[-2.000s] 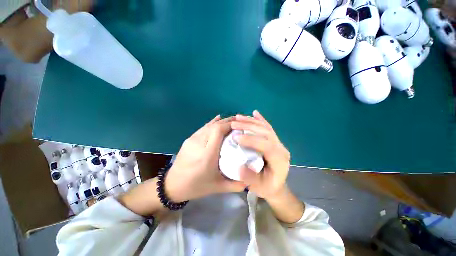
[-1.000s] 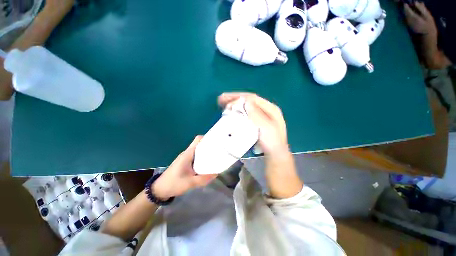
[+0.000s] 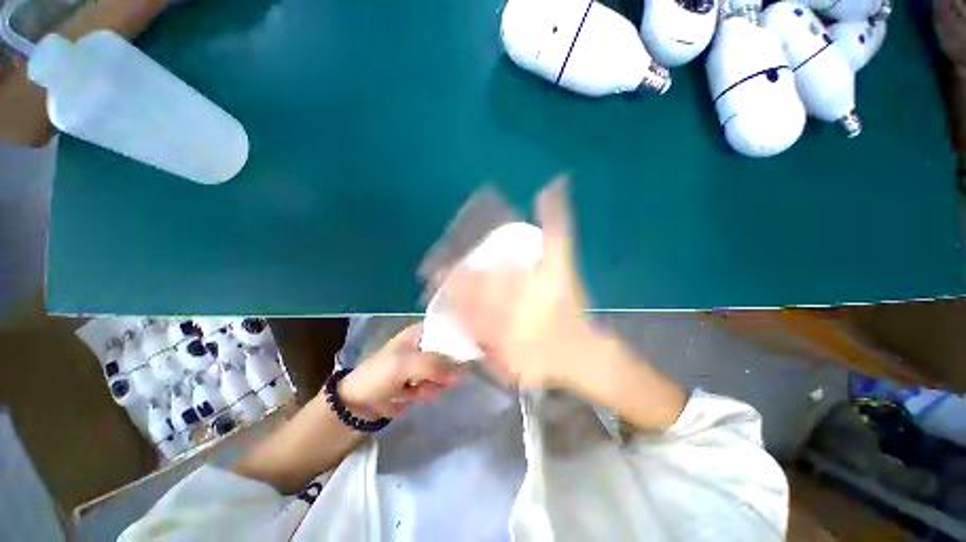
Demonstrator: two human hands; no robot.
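A white bulb-shaped camera is held over the table's front edge, its outline partly blurred. My left hand, with a dark bead bracelet on the wrist, grips its lower end. My right hand is strongly blurred and lies across the camera's side, fingers pointing up. A blurred whitish-grey patch at the camera's upper left looks like the wiping cloth; which fingers hold it cannot be told. The camera's lens face is not visible.
The green table bears a translucent wash bottle at left and a camera pile at upper right. An open carton with rows of cameras stands low left. Another person's arm shows at upper left.
The camera has turned in my hands and my right hand now covers its side, moving fast. My left hand has shifted to the lower end. The whole view has shifted slightly.
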